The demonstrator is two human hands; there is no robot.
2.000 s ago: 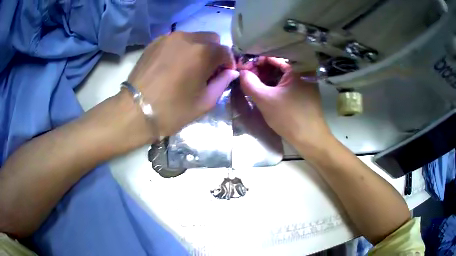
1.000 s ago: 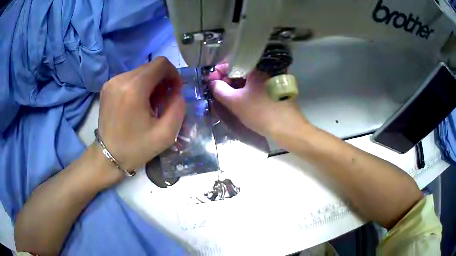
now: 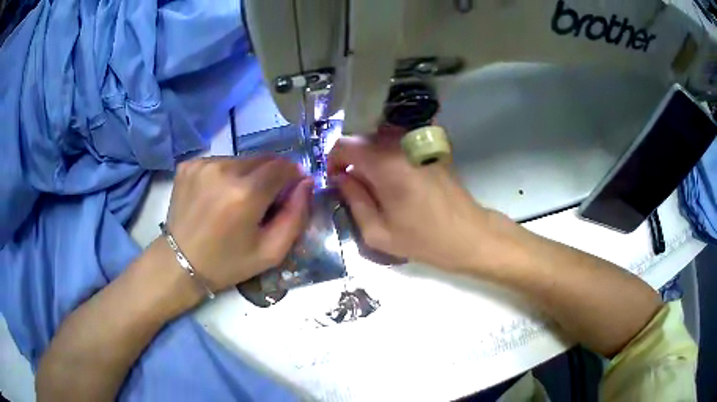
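Observation:
My left hand [image 3: 236,216] is just left of the needle area, fingers bent and thumb and fingertips close together. My right hand [image 3: 417,204] is just right of it, fingers curled near the presser foot [image 3: 318,145]. The fingertips of both hands nearly meet in front of the foot. They are blurred, and I cannot tell whether they hold thread or anything else. The shiny plate [image 3: 318,251] shows below my hands with no cloth on it. The light-blue garment cloth [image 3: 110,110] lies gathered at the left and hangs down over the table edge.
The pale sewing machine head [image 3: 519,102] marked "brother" fills the upper right, with a cream knob [image 3: 426,146]. A smartphone [image 3: 652,165] and a thin black tool [image 3: 656,233] are at the right. A dark patch [image 3: 354,305] is on the white table [image 3: 424,338].
The view has shifted. My left hand has moved right, towards the needle area, after being apart from my right hand. My right fingertips have come lower, in front of the foot.

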